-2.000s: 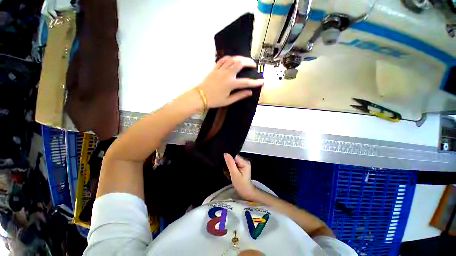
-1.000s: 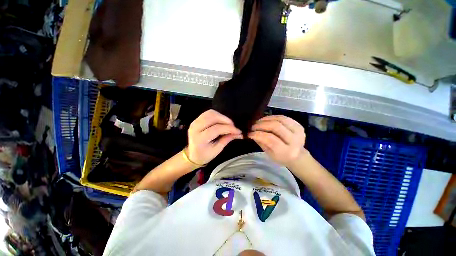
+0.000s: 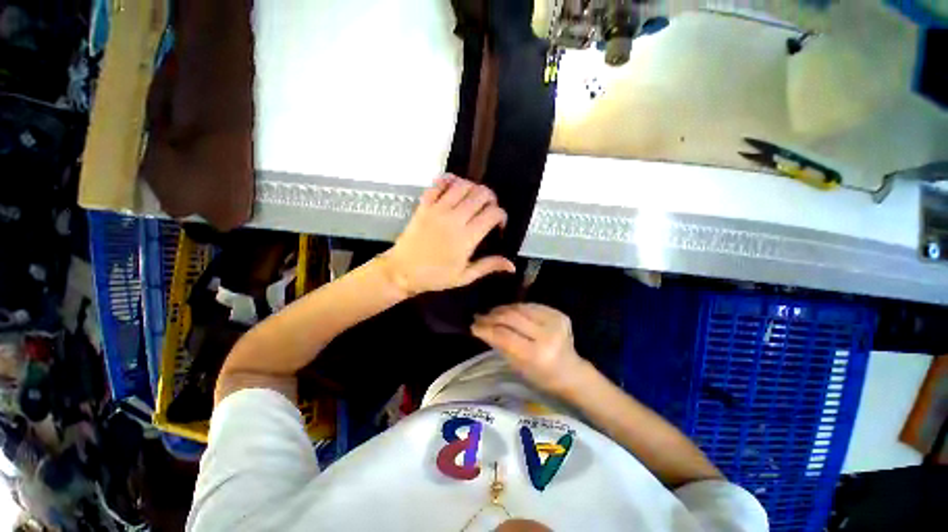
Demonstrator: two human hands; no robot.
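A long black band piece (image 3: 525, 114) with a brown strip along its left part runs from beside the machine's needle area over the table's front edge towards my body. My left hand (image 3: 449, 237) lies on the band at the table edge, fingers bent over it, thumb pointing right. My right hand (image 3: 528, 338) is lower, near the shirt, with fingertips pinched at the band's hanging lower end. The needle area of the sewing machine (image 3: 613, 31) shows at the top edge, partly cut off.
Yellow and black thread snips (image 3: 792, 164) lie on the bed at right. Brown cut panels (image 3: 203, 114) and cardboard (image 3: 116, 114) are at the left table end. A blue crate (image 3: 774, 395) stands below right; a yellow crate (image 3: 172, 343) inside a blue one stands below left.
Since one second ago, my left hand has moved up from the lower end to the table edge. My right hand has moved slightly lower. The view has shifted, showing more of the machine.
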